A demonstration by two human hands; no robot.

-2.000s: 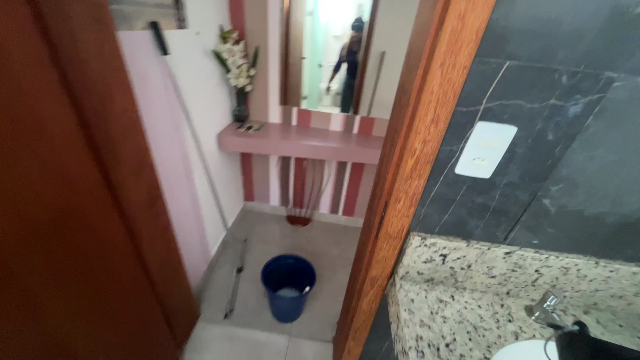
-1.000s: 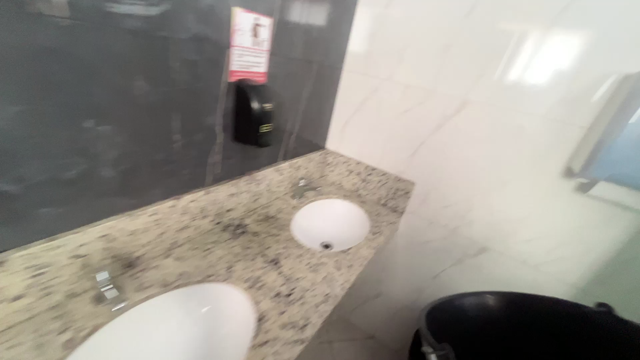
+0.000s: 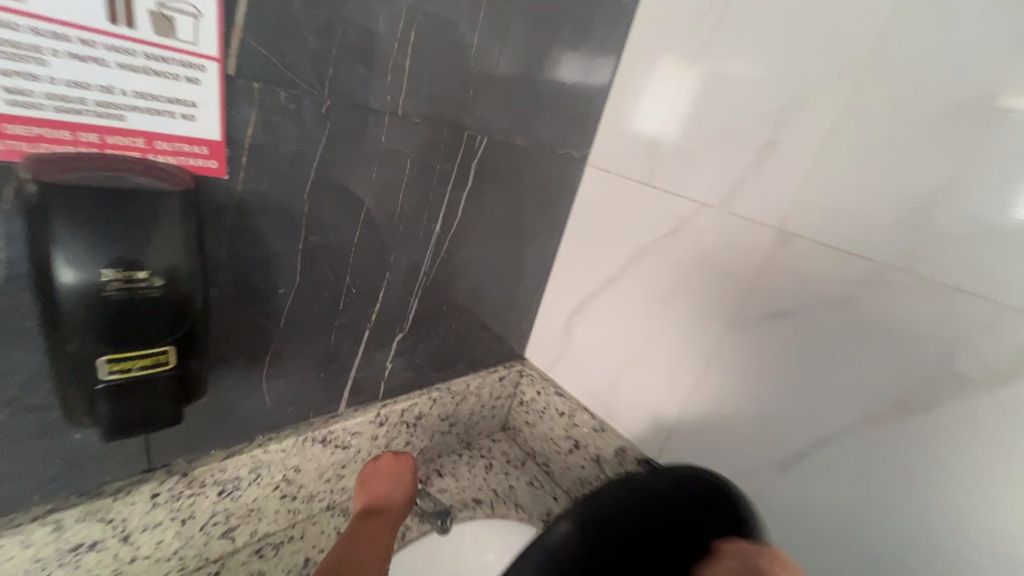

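Observation:
My left hand (image 3: 386, 488) is closed at the base of a chrome faucet (image 3: 434, 510) on the speckled granite counter; the faucet's handle is hidden behind it. Below the spout shows part of a white sink basin (image 3: 464, 550). At the bottom right, my right hand (image 3: 748, 558), blurred and cut off by the frame edge, is against a black bucket (image 3: 640, 524), which is tilted over the basin's right side. The fingers of that hand cannot be made out.
A black soap dispenser (image 3: 120, 296) hangs on the dark marbled wall at left, below a red and white sign (image 3: 112, 88) bearing writing. The granite backsplash (image 3: 448, 412) meets a glossy white tiled wall (image 3: 768, 240) at the corner.
The view has moved from a doorway with a blue bucket to the counter's corner. Both my hands have come into view, the left at the faucet, the right at the black bucket.

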